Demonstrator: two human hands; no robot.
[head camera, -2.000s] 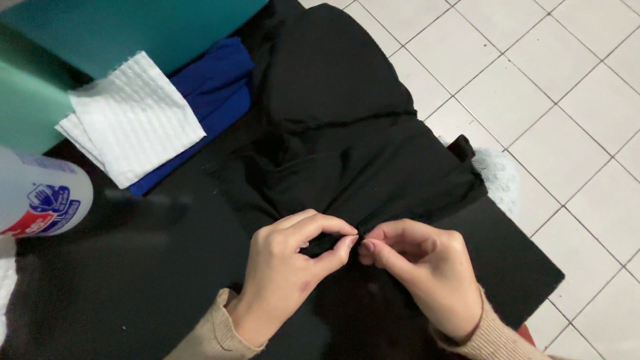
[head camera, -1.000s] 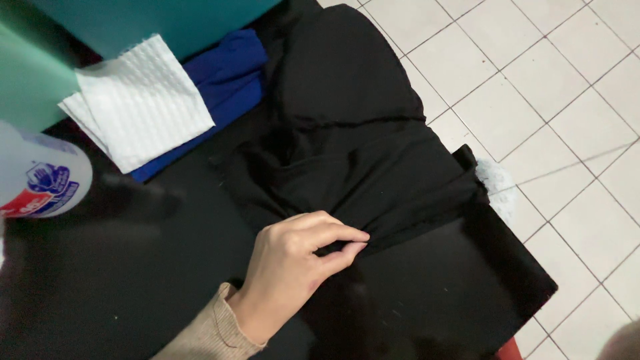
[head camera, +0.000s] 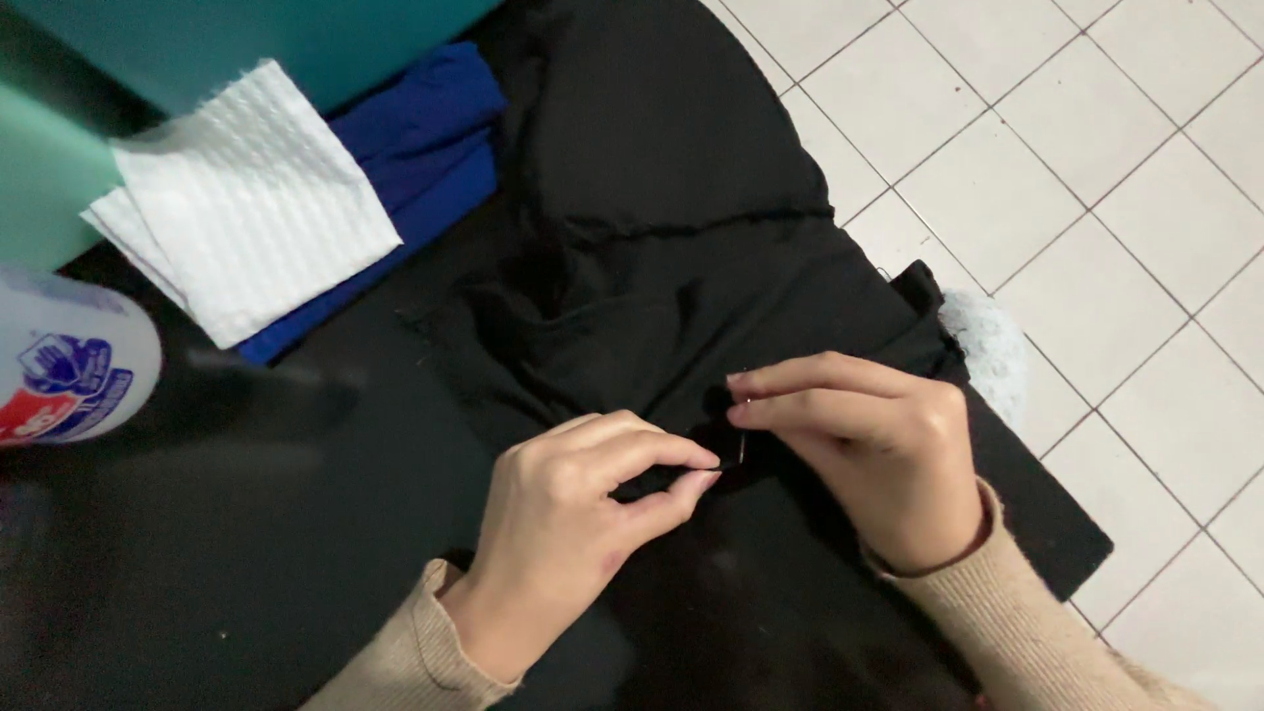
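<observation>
Black fabric (head camera: 671, 128) with a seam across it lies spread over a black surface. My left hand (head camera: 602, 504) pinches an edge of this fabric between thumb and fingertips. Just up and to the right, my right hand (head camera: 859, 444) holds a thin sewing needle (head camera: 743, 449) at its fingertips; the needle points down to the fabric edge beside my left fingertips. Whether its tip has entered the cloth cannot be told. No thread shows clearly.
Folded white ribbed cloth or paper (head camera: 257, 207) rests on folded blue fabric (head camera: 444, 188) at upper left, against teal and green containers or panels (head camera: 286, 49). A white bottle (head camera: 79, 355) stands at left. Pale fluffy material (head camera: 987, 346) shows beyond the fabric, over the tiled floor (head camera: 1086, 128).
My right hand, near the lower right corner a second ago, is back beside my left hand with the needle. My left hand still pinches the fabric edge.
</observation>
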